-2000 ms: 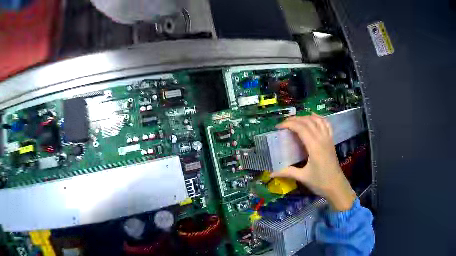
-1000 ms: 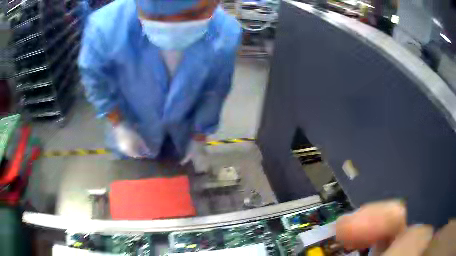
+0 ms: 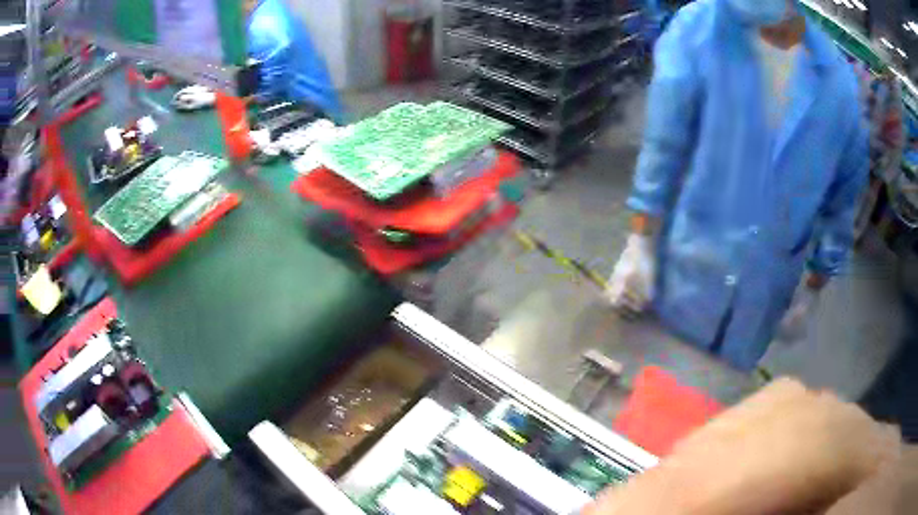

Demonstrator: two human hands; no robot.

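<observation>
My hand [image 3: 755, 453], blurred and cut off, is at the lower right edge, above the conveyor; it appears to be my right hand, and its fingertips cannot be made out. My left hand is out of the picture. Power circuit boards [image 3: 413, 468] with a white-looking heatsink and a yellow part lie component side up between the conveyor rails [image 3: 513, 387]. Another board [image 3: 96, 397] lies component side up on a red foam pad [image 3: 151, 473] at the lower left.
Green boards [image 3: 403, 146] lie solder side up on stacked red pads at the back. Another board [image 3: 166, 196] lies at the left of the green bench [image 3: 262, 302]. A gloved person [image 3: 755, 181] stands across the conveyor by a red pad [image 3: 664, 407]. A rack [image 3: 544, 75] stands behind.
The view has swung left and up, bringing in the green bench and stacked boards. The person now appears at the right. My right hand was over a heatsink earlier and is now off it.
</observation>
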